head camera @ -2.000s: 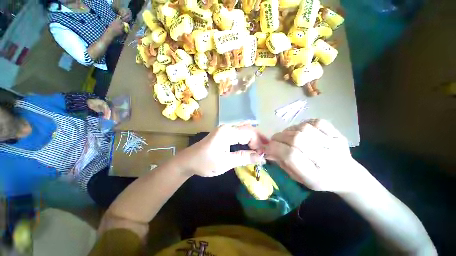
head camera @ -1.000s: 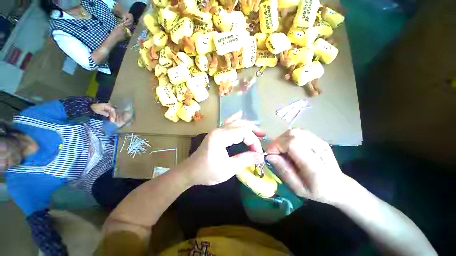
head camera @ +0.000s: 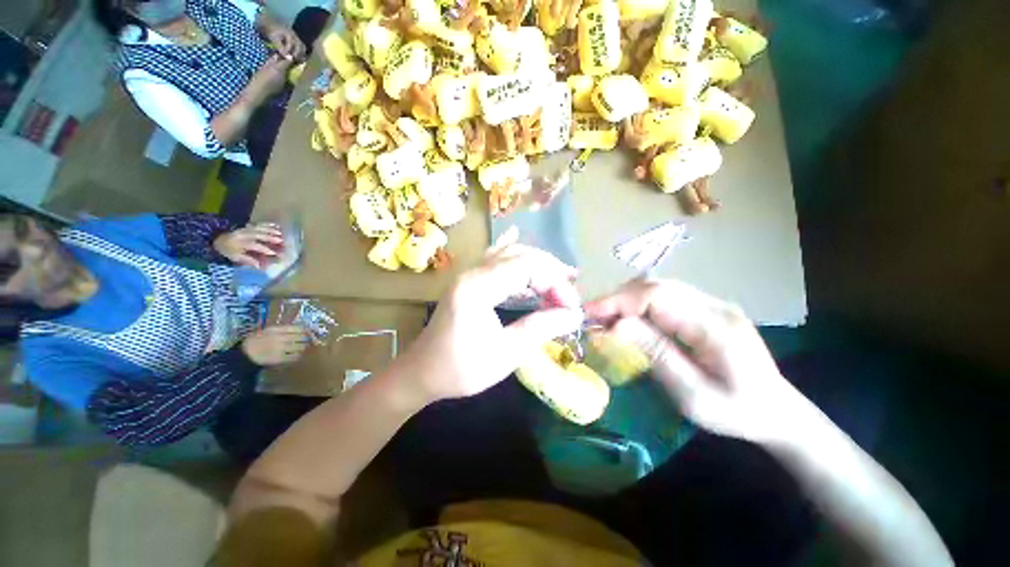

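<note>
A yellow plush keychain toy [head camera: 563,382] hangs in a clear bag below my fingertips, with a small metallic bit at its top. My left hand [head camera: 493,327] is shut on the gathered bag neck above the toy. My right hand [head camera: 698,349] is beside it, fingertips close together at the neck. It is blurred, and a yellowish blur shows under its fingers. A twist tie at the neck is too small to make out for certain.
A large pile of yellow toys [head camera: 512,94] covers the table's far side. Empty bags [head camera: 534,222] and white twist ties [head camera: 651,246] lie nearer. At left, a person in a striped apron reaches into a shallow cardboard tray [head camera: 366,316]; another sits behind.
My right hand has opened out slightly and blurred; my left stays at the neck. The toy has shifted slightly. The neighbouring person's hand has come to the tray with ties.
</note>
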